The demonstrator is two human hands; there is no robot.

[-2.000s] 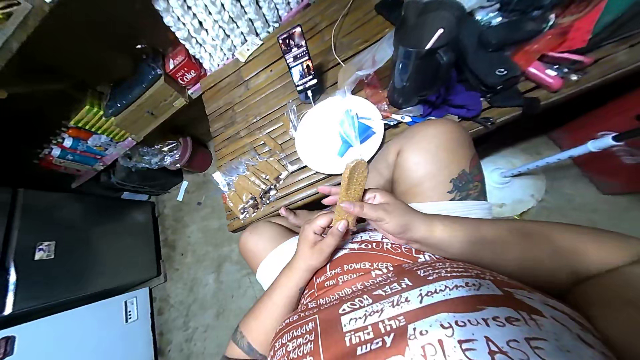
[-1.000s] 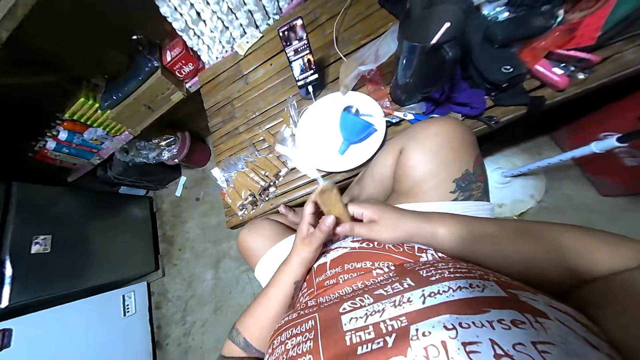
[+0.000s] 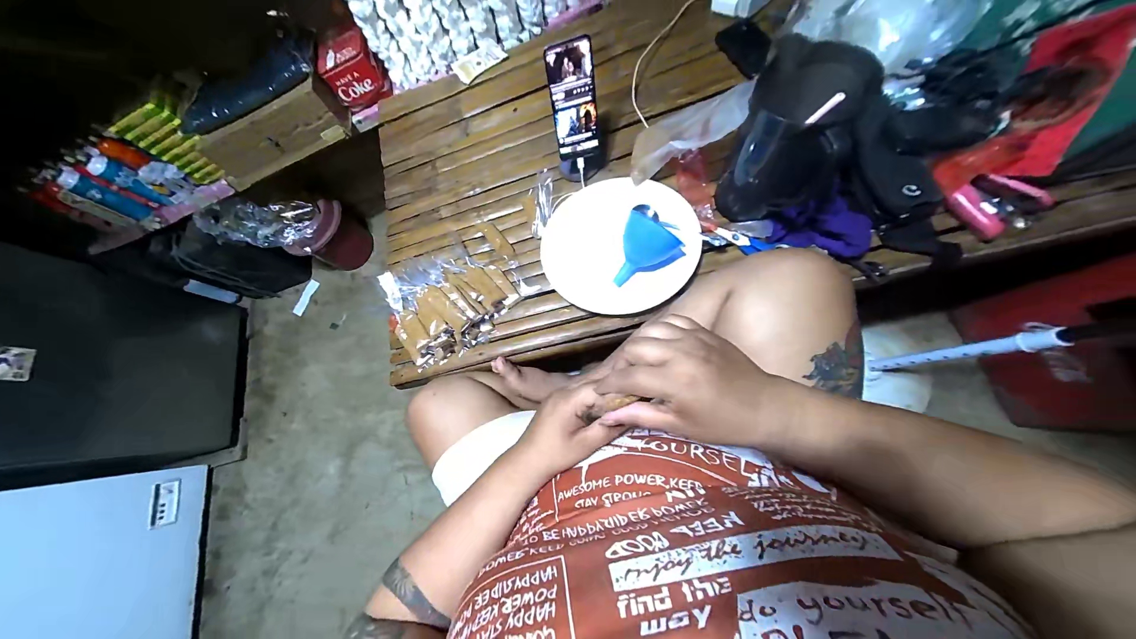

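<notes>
At my belly, my left hand (image 3: 568,422) and my right hand (image 3: 683,382) close around a small packet with brown contents (image 3: 612,406), mostly covered by fingers. Beyond them a white plate (image 3: 577,284) lies on the slatted wooden bench, bearing a blue funnel (image 3: 646,244). Left of the plate, several clear packets with brown contents (image 3: 453,302) lie in a group near the bench's edge.
A phone (image 3: 572,98) stands on the slatted bench (image 3: 479,133) with a cable attached. Blue-handled scissors (image 3: 745,240), a black cap-like thing and bags lie right of the plate. A dark red bucket (image 3: 342,238) is on the floor at left.
The brown packet, held up in full view two seconds ago, is now mostly hidden between my hands. My right hand has come over it. The funnel and plate have stayed in place.
</notes>
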